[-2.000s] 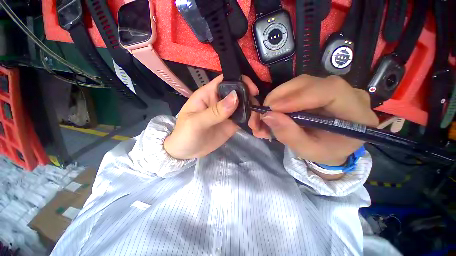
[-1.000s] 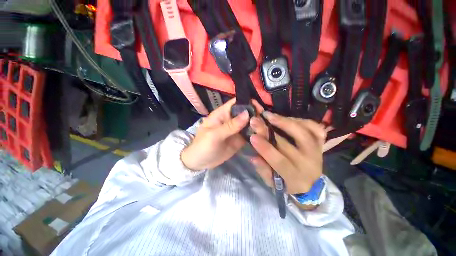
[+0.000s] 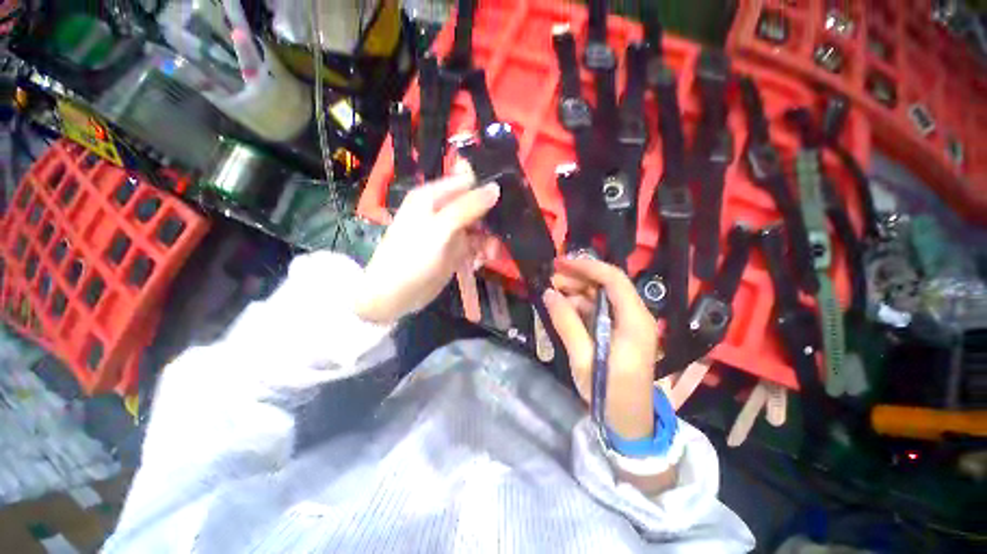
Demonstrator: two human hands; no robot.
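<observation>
My left hand (image 3: 424, 243) pinches the upper part of a black-strap smartwatch (image 3: 524, 225) above the near left part of the red compartment tray (image 3: 693, 81). My right hand (image 3: 619, 352) has its fingertips at the strap's lower end and holds a dark pen-shaped tool (image 3: 601, 373), which points down along the palm. The held watch's case is blurred and partly hidden by my left fingers. Many black-strap watches lie across the tray, some with the round sensor facing up. A green-strap watch (image 3: 814, 238) lies at the right.
Another red tray (image 3: 97, 254) stands tilted at left, and one more (image 3: 920, 108) lies at far right. A wire spool (image 3: 240, 171) and a white bottle-like container (image 3: 265, 97) are at upper left. An orange-handled tool (image 3: 931, 420) lies at right. Pale strap ends (image 3: 749, 417) hang over the tray's near edge.
The view has shifted, showing more bench. My hands have moved apart along the watch, which is now stretched out over the tray. The pen has turned from pointing at the case to lying along my right palm.
</observation>
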